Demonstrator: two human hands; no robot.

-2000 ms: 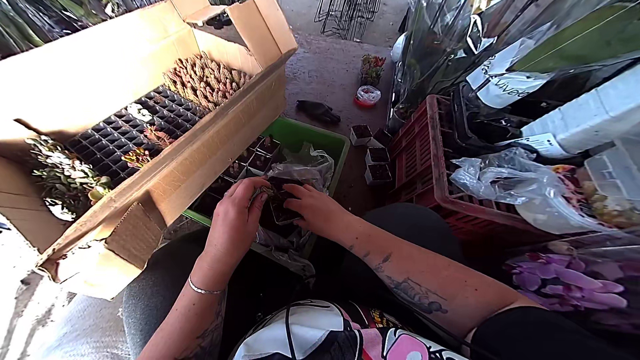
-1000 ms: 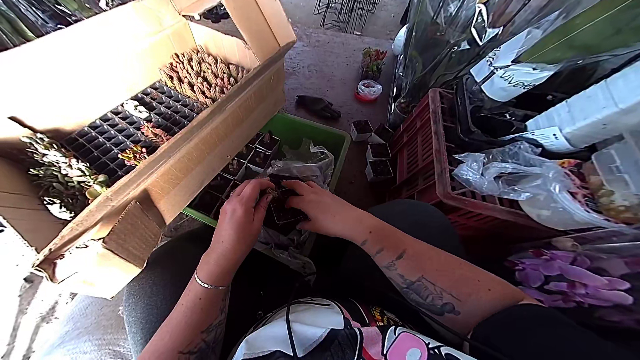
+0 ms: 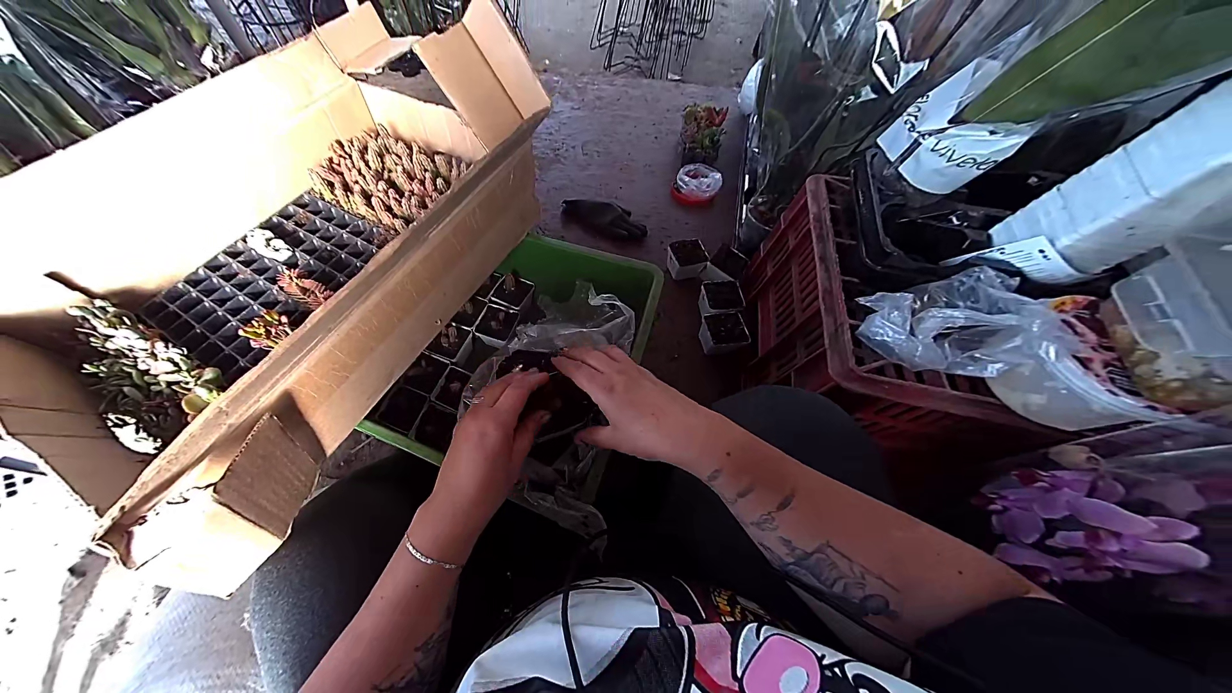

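My left hand point(image 3: 499, 423) and my right hand point(image 3: 626, 399) meet at a dark, soil-filled pot point(image 3: 558, 404) above the front of a green plastic crate point(image 3: 643, 289). The fingers of both lie on its rim or soil; shadow hides how firmly either one holds it. Clear plastic film point(image 3: 587, 322) bunches behind and under the hands. Small square pots with soil and little plants point(image 3: 500, 322) fill the crate's left side. Left of it, a cardboard box point(image 3: 385, 327) holds a black cell tray point(image 3: 217, 279) with reddish succulents point(image 3: 380, 178) and a leafy succulent point(image 3: 144, 361).
Several small soil-filled pots point(image 3: 722, 329) stand on the floor beside a red plastic crate point(image 3: 818, 289). A dark glove point(image 3: 604, 218), a red-rimmed container point(image 3: 696, 183) and a potted succulent point(image 3: 704, 132) lie beyond. Wrapped purple orchids point(image 3: 1097, 525) are at the lower right.
My right hand's fingers have spread over the pot's far side, and my left hand has shifted slightly at its near-left side. The pot stays between my hands.
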